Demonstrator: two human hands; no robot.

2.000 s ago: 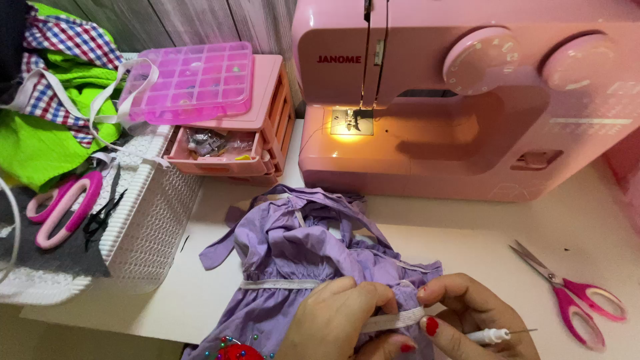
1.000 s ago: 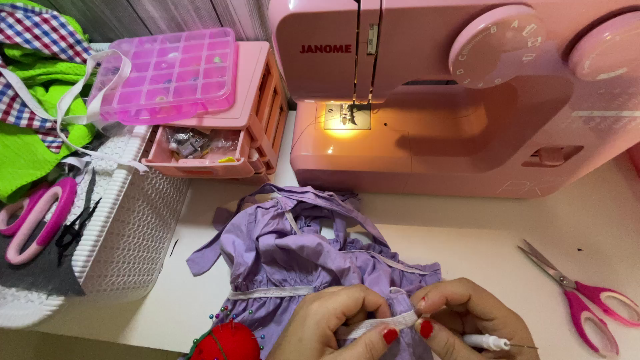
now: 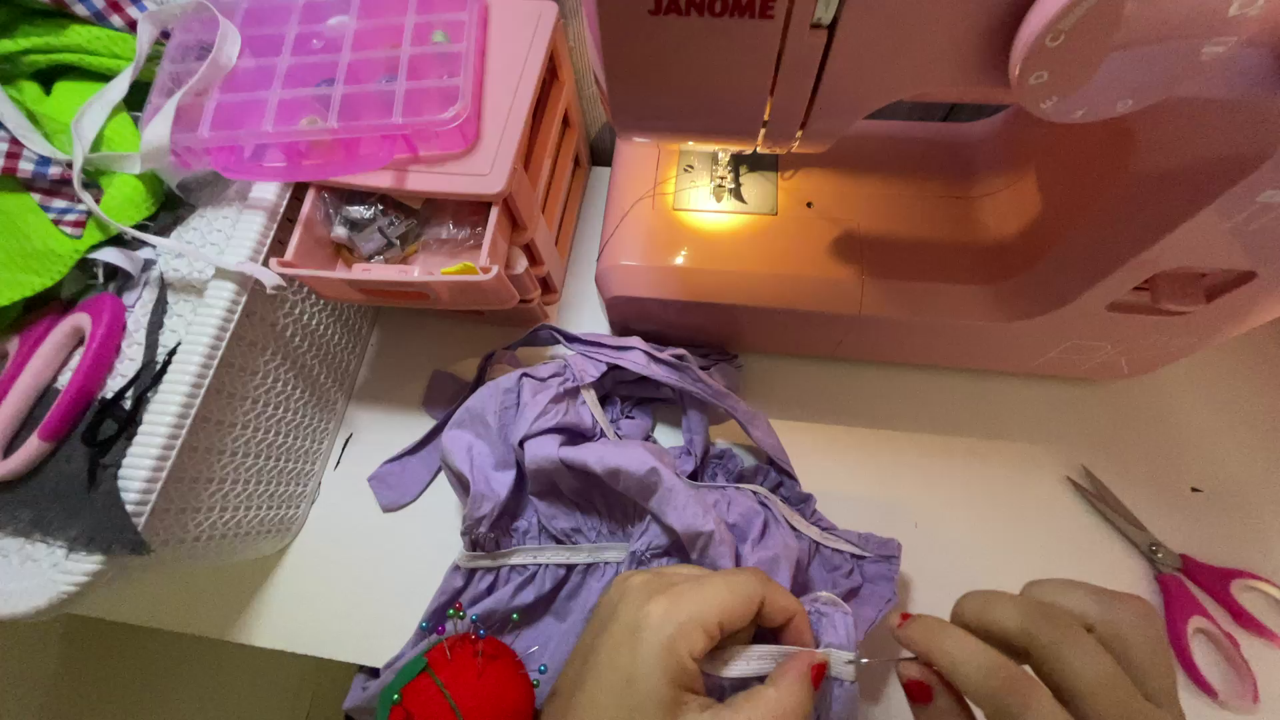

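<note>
My left hand point(image 3: 690, 640) pinches a strip of white elastic point(image 3: 765, 661) against the gathered purple fabric garment point(image 3: 600, 470). Just right of it, my right hand point(image 3: 1040, 650) holds a thin metal tool point(image 3: 880, 660) between thumb and fingertip, its point at the elastic's end; whether it is a needle or a seam ripper is hard to tell, as the rest lies hidden in the hand. White elastic also runs along other seams of the garment. A red pincushion point(image 3: 470, 683) full of coloured-head pins is beside my left wrist.
A pink Janome sewing machine point(image 3: 900, 330) stands behind, its lamp lit. Pink-handled scissors point(image 3: 1165, 560) lie at the right. At left are a white woven basket point(image 3: 260, 420) with fabric and pink-handled shears point(image 3: 75, 390), and a small pink drawer unit point(image 3: 400, 285) under a divided plastic box point(image 3: 330, 80).
My right hand has moved right, apart from my left hand, and the metal point now meets the elastic. The white-handled tool seen earlier in that hand no longer shows its handle. The view has come closer.
</note>
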